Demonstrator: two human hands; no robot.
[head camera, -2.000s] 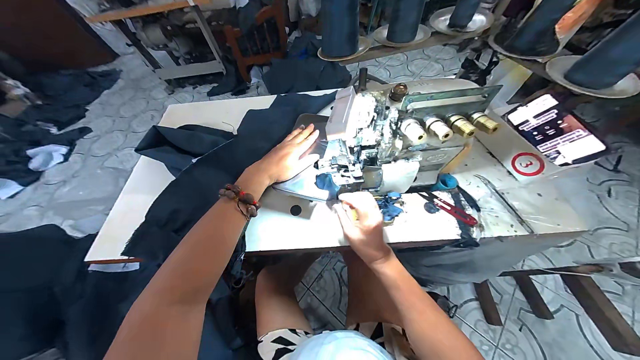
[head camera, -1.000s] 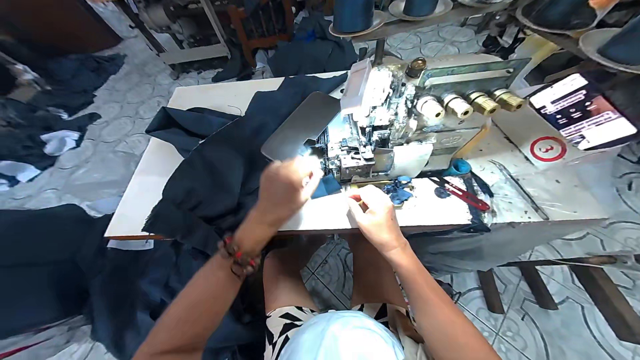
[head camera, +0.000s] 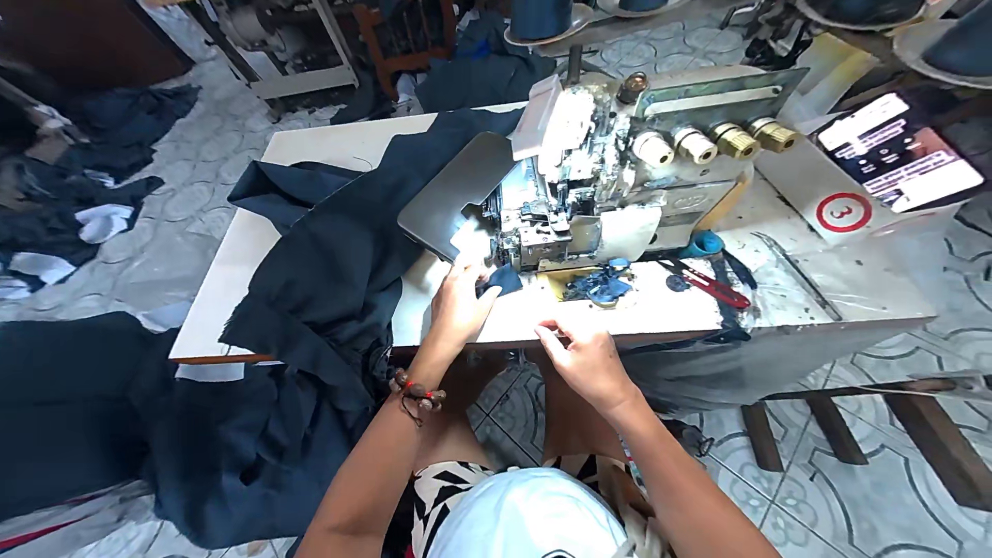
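My left hand is at the front left of an overlock sewing machine, its fingers on a small piece of dark blue fabric. The machine's dark side cover plate is swung out to the left. My right hand is over the table's front edge, fingers curled, with thumb and index close together; whether something thin is between them cannot be seen. Dark navy cloth lies across the table left of the machine and hangs over the front. Blue thread scraps lie before the machine.
Red-handled snips, a teal cup-like piece and long metal tweezers lie on the table at right. A lit phone is behind them. Thread cones stand at the back. More dark cloth is at lower left.
The cover plate, closed against the machine two seconds ago, now stands swung out. My left hand has come off the plate to the small fabric piece. My right hand has drawn back from the machine.
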